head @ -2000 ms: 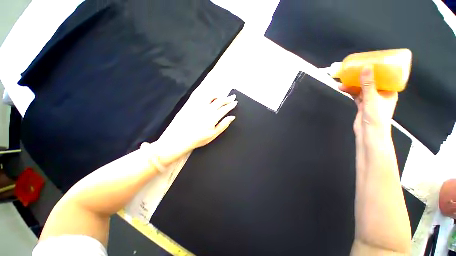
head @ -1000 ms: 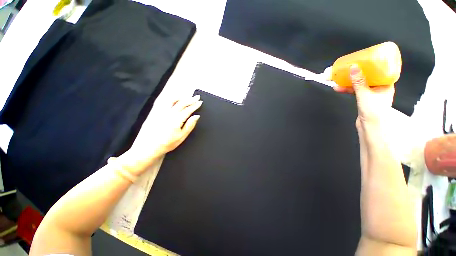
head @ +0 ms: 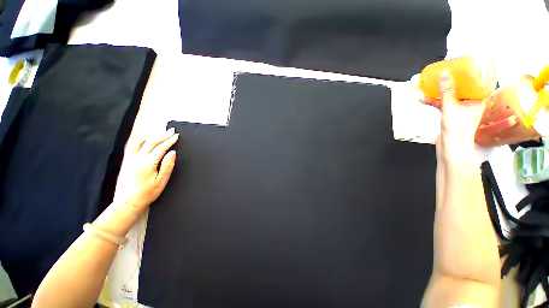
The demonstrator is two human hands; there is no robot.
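Note:
The notched panel point(head: 289, 198) lies flat in front of me, with square cut-outs at its two far corners. A pale broken line runs along its left notch edge and far edge. My left hand point(head: 144, 168) lies on its left edge, fingertips just below the left notch, holding nothing. My right hand point(head: 454, 111) grips the glue bottle point(head: 460, 78), orange and held on its side, beyond the right notch. Its pale nozzle points left and is near the panel's far right corner; whether it touches is unclear.
Stacked panels point(head: 60, 144) lie at left. Another black panel point(head: 313, 33) lies across the far side of the white table point(head: 162, 90). A red-pink glue pot point(head: 505, 117) with a yellow handle stands at right. Black strips point(head: 533, 234) heap below it. A tape roll point(head: 21, 72) is at far left.
The view has turned, so the panel sits squarer. The bottle has moved along the panel's far edge to its right corner. My left hand stays by the left notch.

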